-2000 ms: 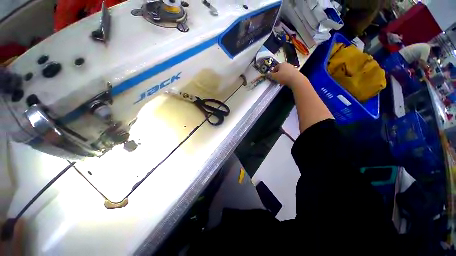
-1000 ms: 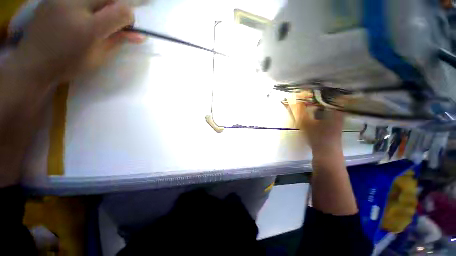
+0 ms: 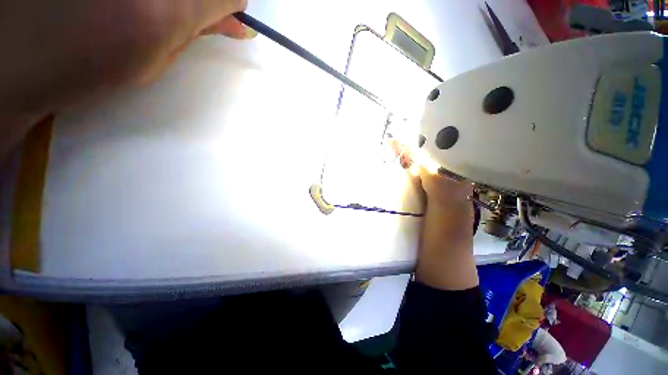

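My left hand (image 3: pixel 139 51) is large at the upper left and holds a long thin dark shaft, likely a screwdriver (image 3: pixel 307 57). Its handle is hidden in the hand. The shaft points right and down, its tip close to the needle area, lost in lamp glare. My right hand (image 3: pixel 412 162) is under the white sewing machine head (image 3: pixel 542 110), at the needle area. Its fingertips are washed out by the light, so whether they hold something cannot be told. The bed cover seam and a tan corner piece (image 3: pixel 321 199) show left of it.
The white tabletop (image 3: pixel 183 212) has a ruler-marked front edge (image 3: pixel 220 287) and a yellow-brown strip (image 3: pixel 33 194) at left. A blue crate (image 3: pixel 505 282) with yellow fabric (image 3: pixel 524 315) stands at lower right. A dark pointed object (image 3: pixel 501 29) lies behind the machine head.
My right hand has gone from the table's far right to under the machine head. My left hand has come into view with the dark shaft, its tip now nearer the needle area.
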